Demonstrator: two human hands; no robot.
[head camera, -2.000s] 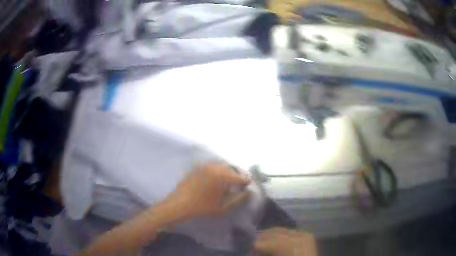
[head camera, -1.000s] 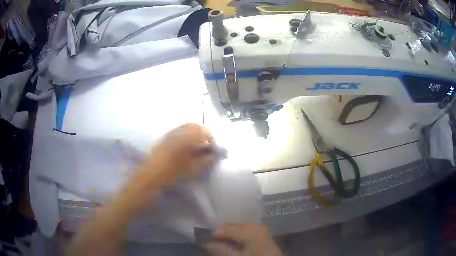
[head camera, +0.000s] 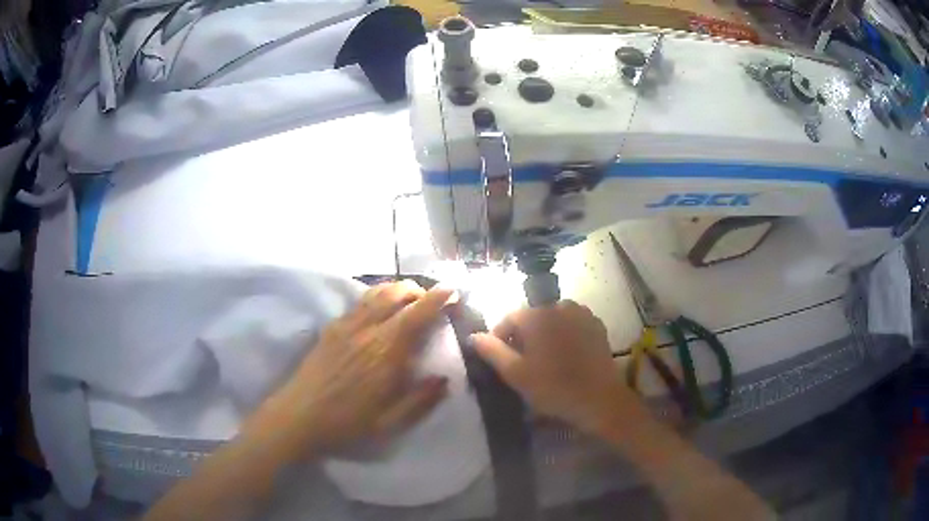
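A light grey fabric panel (head camera: 234, 326) lies over the table left of the needle; its rounded end hangs near the front edge. A dark band (head camera: 501, 427) runs from the presser foot area down over the front edge. My left hand (head camera: 372, 351) lies on the panel with fingertips beside the bright needle area. My right hand (head camera: 555, 356) has thumb and fingers closed at the dark band's right edge, just below the machine head (head camera: 652, 122). Glare hides the needle and the fabric edge under it.
Scissors (head camera: 657, 315) with yellow and green handles lie right of my right hand. Sewn grey pieces (head camera: 275, 41) with a dark rounded end are piled at the back left. A white cloth (head camera: 888, 290) hangs at the machine's right end. A grey ruler edge (head camera: 784, 377) runs along the front.
My right hand has moved up from the front edge to beside the needle area. My left hand has flattened on the panel. The dark band now shows between the hands.
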